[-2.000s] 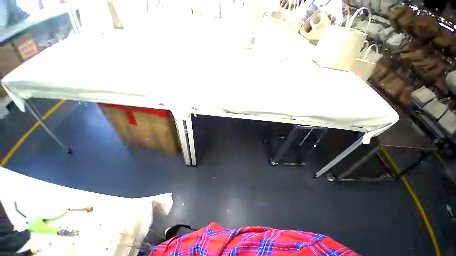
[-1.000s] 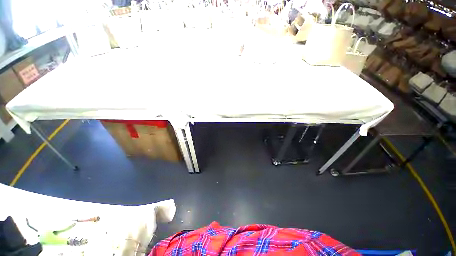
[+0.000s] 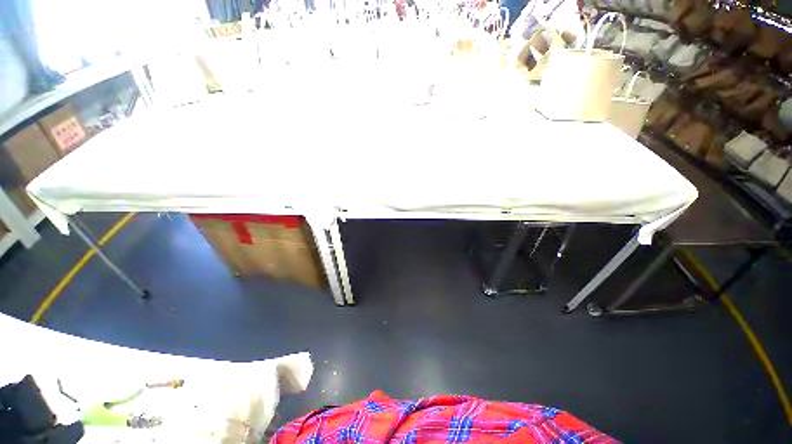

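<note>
Neither of my hands is in the picture. Nearest in front of me, at the lower left, is a white-covered table (image 3: 208,381). On it lies a bright lime green tool (image 3: 108,411) with a silvery lower section. A thin tool with an orange-brown handle (image 3: 165,384) lies just above it. A black heap of fabric panels (image 3: 33,414) sits at the left edge, partly cut off. A red and blue plaid cloth (image 3: 443,421) fills the bottom centre.
A long white table (image 3: 365,173) stands across the aisle, with beige bags (image 3: 577,84) at its right end. A cardboard box (image 3: 269,250) and a wheeled metal frame (image 3: 521,260) are under it. Racks of brown and pale bags (image 3: 695,82) stand at right. The dark floor (image 3: 417,321) has yellow lines.
The view has shifted, so the tables sit lower and slightly further right than two seconds ago. More of the black heap shows. A blue strip at the bottom right one second ago is gone from view.
</note>
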